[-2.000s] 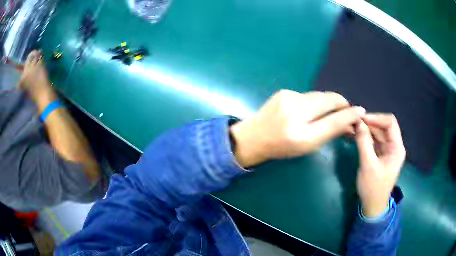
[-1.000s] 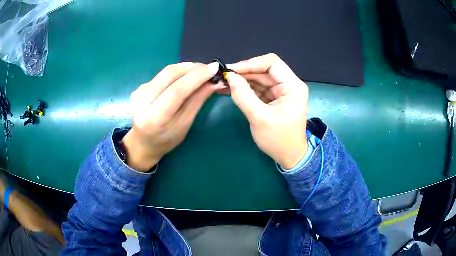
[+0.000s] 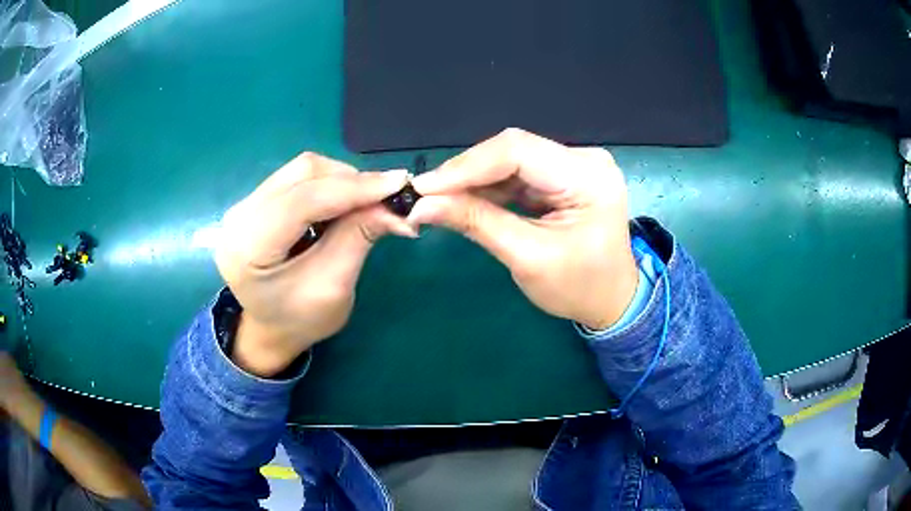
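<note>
A small glossy black part [image 3: 404, 200] is pinched between the fingertips of both hands, just below the near edge of a black foam sheet [image 3: 539, 75]. My left hand [image 3: 300, 240] grips it from the left with thumb and index finger. My right hand [image 3: 544, 220] grips it from the right the same way. The fingertips cover most of the part, and no yellow shows on it. A dark bit also shows inside my left hand's curled fingers; I cannot tell what it is.
A cluster of black parts with yellow spots [image 3: 73, 257] lies on the green mat at left, with thin dark pieces [image 3: 15, 261] beyond it. A clear plastic bag [image 3: 45, 110] is at upper left. A foam stack [image 3: 864, 60] is at upper right. Another person's arm [image 3: 75, 449] is at lower left.
The view has swung from the left side to straight ahead. Both hands still pinch the part; since a second ago they moved slightly left and down, and the yellow spot is no longer visible.
</note>
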